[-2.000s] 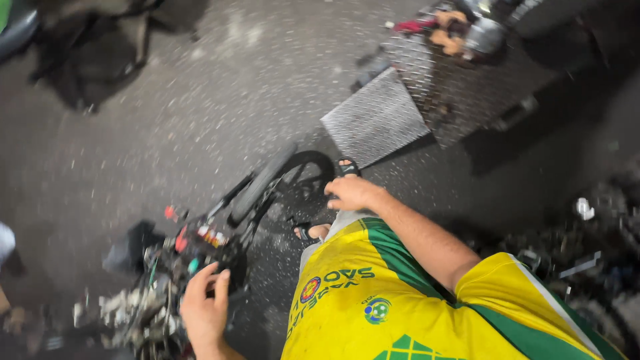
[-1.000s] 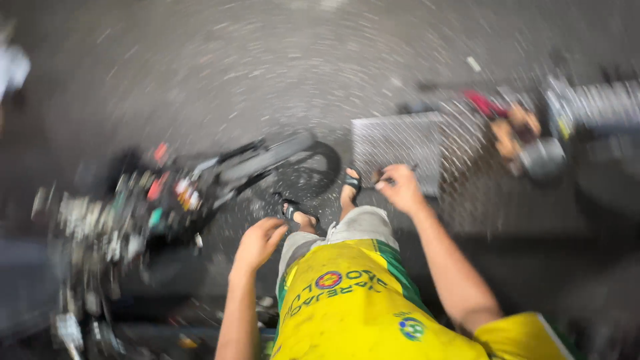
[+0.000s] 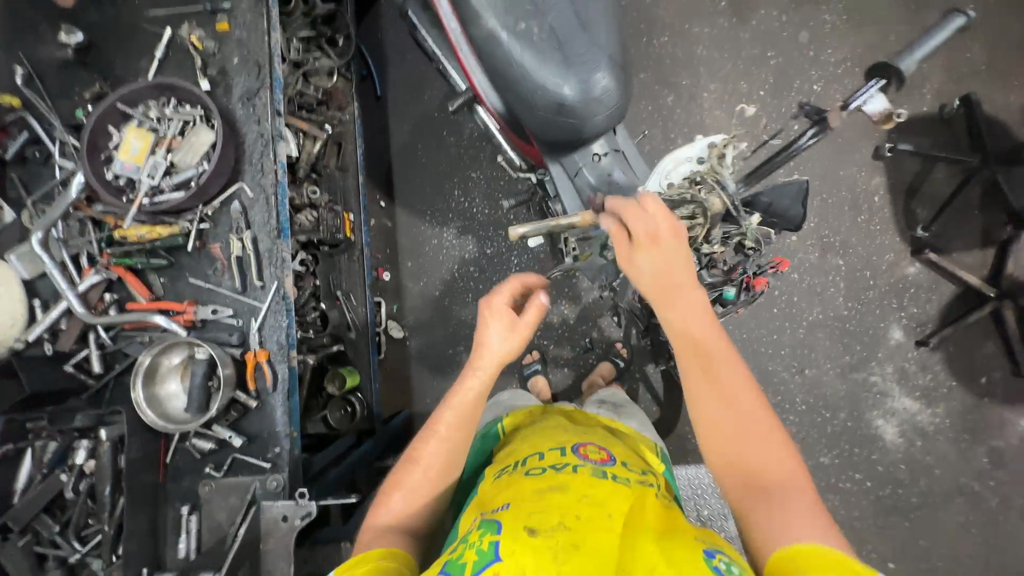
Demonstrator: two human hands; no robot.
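In the head view a motorcycle with a black seat (image 3: 552, 72) stands ahead of me, its front stripped to bare wiring (image 3: 720, 216). One handlebar grip (image 3: 932, 44) points to the upper right; a worn, tan bar end (image 3: 552, 226) points left. My right hand (image 3: 652, 240) is over the handlebar area beside the tan bar, fingers curled; whether it grips anything is hidden. My left hand (image 3: 512, 316) is lower and to the left, thumb and fingers apart, near a thin dark lever (image 3: 564, 268), with nothing seen in it.
At left, a workbench (image 3: 268, 160) carries a dark bowl of small parts (image 3: 96, 168), a metal bowl (image 3: 144, 384), pliers (image 3: 240, 248), orange-handled pliers (image 3: 258, 368) and a bent metal tube (image 3: 60, 272). A shelf of used parts (image 3: 320, 240) runs alongside. A black chair base (image 3: 972, 160) stands at right.
The view has turned strongly, bringing the workbench and motorcycle seat into sight. My right hand is now over the motorcycle's front; earlier it was near a metal plate in the view.
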